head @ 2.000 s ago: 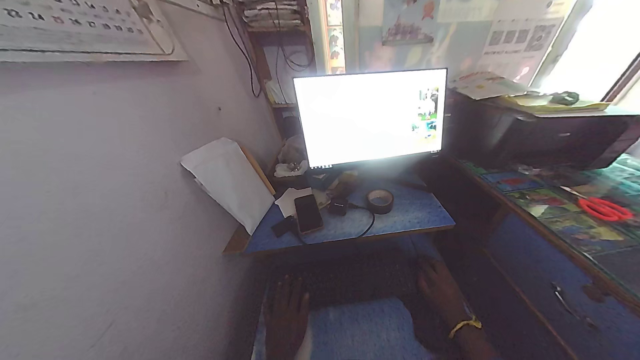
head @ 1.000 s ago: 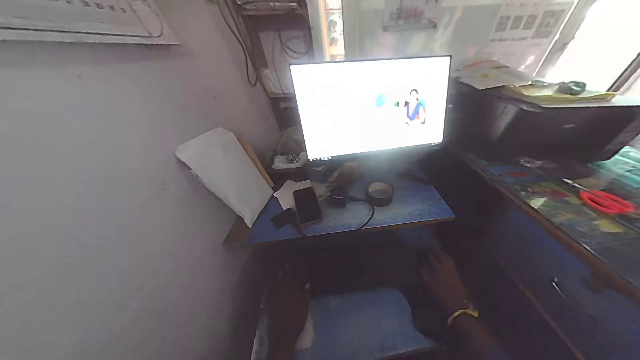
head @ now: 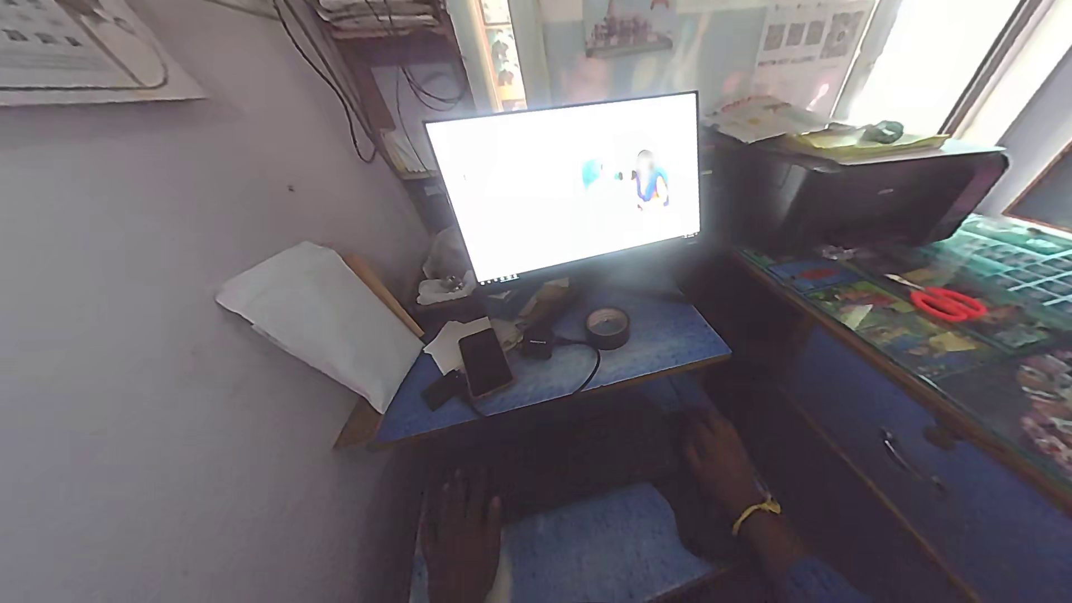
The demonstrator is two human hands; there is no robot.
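Observation:
My left hand (head: 463,532) lies palm down with fingers spread at the left end of a dark keyboard (head: 578,452) on the lower blue tray. My right hand (head: 718,456), a yellow band at its wrist, rests right of the keyboard; it seems to lie on a computer mouse, but the shade hides what is under it. A lit monitor (head: 569,184) stands behind the upper blue desk shelf. On that shelf lie a smartphone (head: 485,362), a roll of dark tape (head: 607,327) and a small black adapter (head: 537,342) with a cable.
A white packet (head: 322,318) leans on the wall at the left. To the right, a black printer (head: 837,197) with papers on top stands on a glass-topped counter (head: 896,335), where red-handled scissors (head: 946,303) lie. A drawer handle (head: 900,452) sticks out below.
The picture on the monitor has changed: small images at its right edge gave way to a figure in blue, which now sits beside a separate blue patch. Both hands stay near the same places.

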